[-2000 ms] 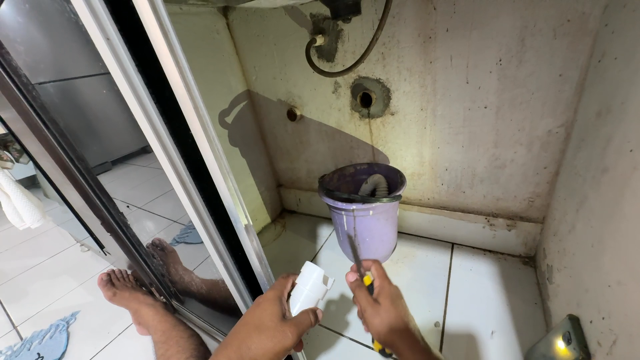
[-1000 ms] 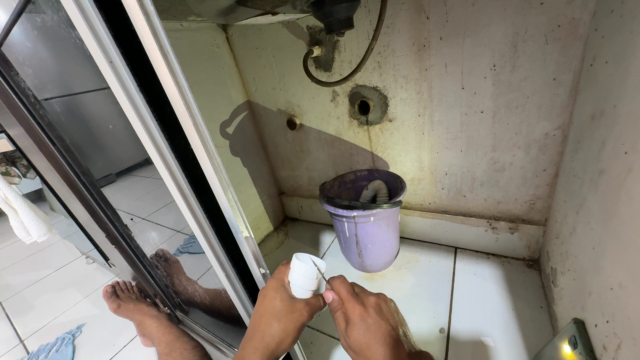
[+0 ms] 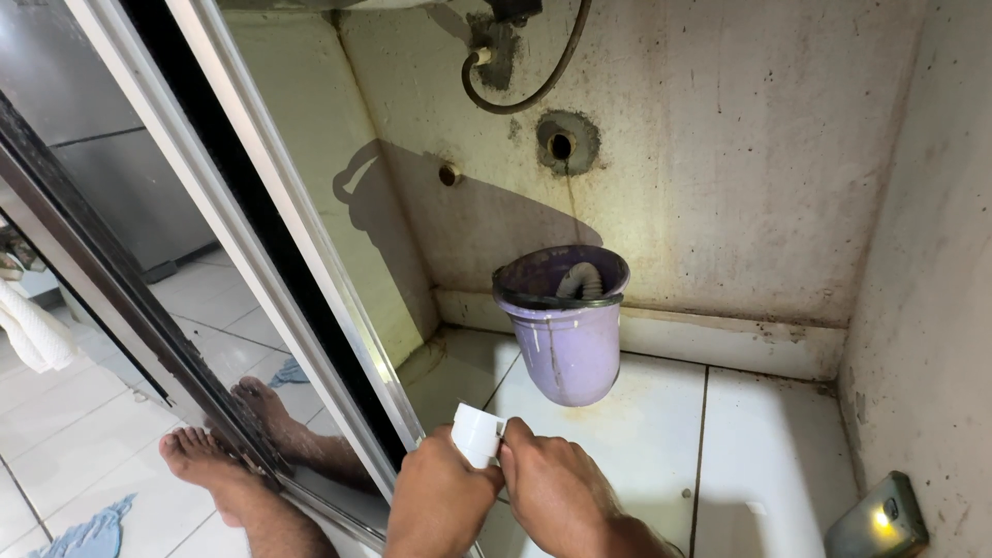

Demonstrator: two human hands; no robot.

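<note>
My left hand grips a short white plastic pipe fitting at the bottom centre. My right hand is closed against the fitting's right side, its thumb and fingers at the edge. The knife-like tool with a yellow and black handle, seen in the earlier views, is hidden by the right hand now. Beyond both hands a purple plastic bucket stands on the tiles, with a grey corrugated hose inside it.
A drain hole opens in the stained back wall, below a curved flexible hose. The metal frame of a sliding door runs along the left. A lit phone leans at lower right. A bare foot and blue cloth are at lower left.
My right hand and its tool have come in from beside the white fitting to meet it. The fitting, its round opening facing up a second ago, is now turned more side-on.
</note>
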